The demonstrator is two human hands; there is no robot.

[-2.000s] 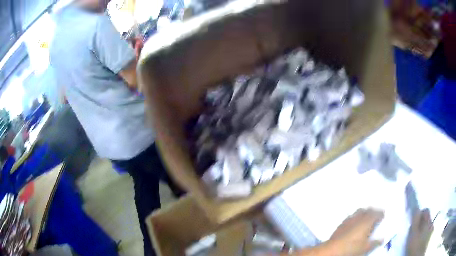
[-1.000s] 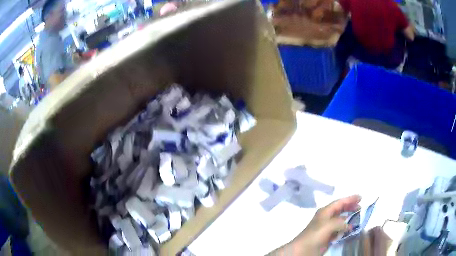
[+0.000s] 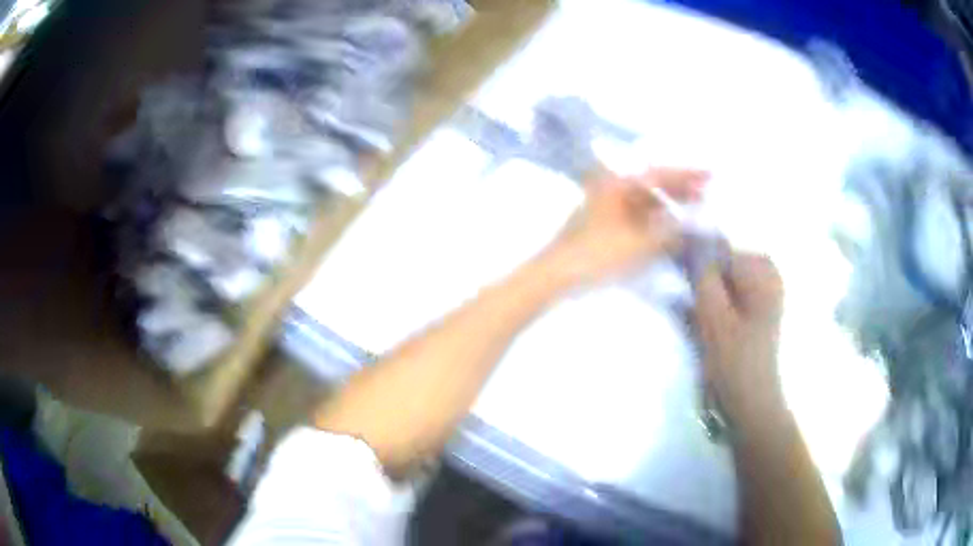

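My left hand (image 3: 629, 219) is over the white table, its fingers at one end of a small grey-white fabric band (image 3: 699, 247). My right hand (image 3: 742, 304) holds the other end of the band close beside it. The picture is blurred, so the band's exact shape and any blue part on it cannot be told. A small pile of flat grey strips (image 3: 560, 133) lies on the table just beyond my left hand. A small dark object, perhaps thread snips (image 3: 712, 424), shows beside my right wrist.
A brown carton (image 3: 421, 128) heaped with grey-white fabric bands (image 3: 251, 139) stands at the left. A lower carton (image 3: 176, 469) is below the ruler-marked table edge (image 3: 533, 469). Larger grey loops (image 3: 907, 320) are heaped at the right. Blue material (image 3: 854, 48) lies beyond the table.
The view has swung down and right onto the table. Both hands now show fully, close together at the band. The carton has shifted to the upper left, and the other people are out of view.
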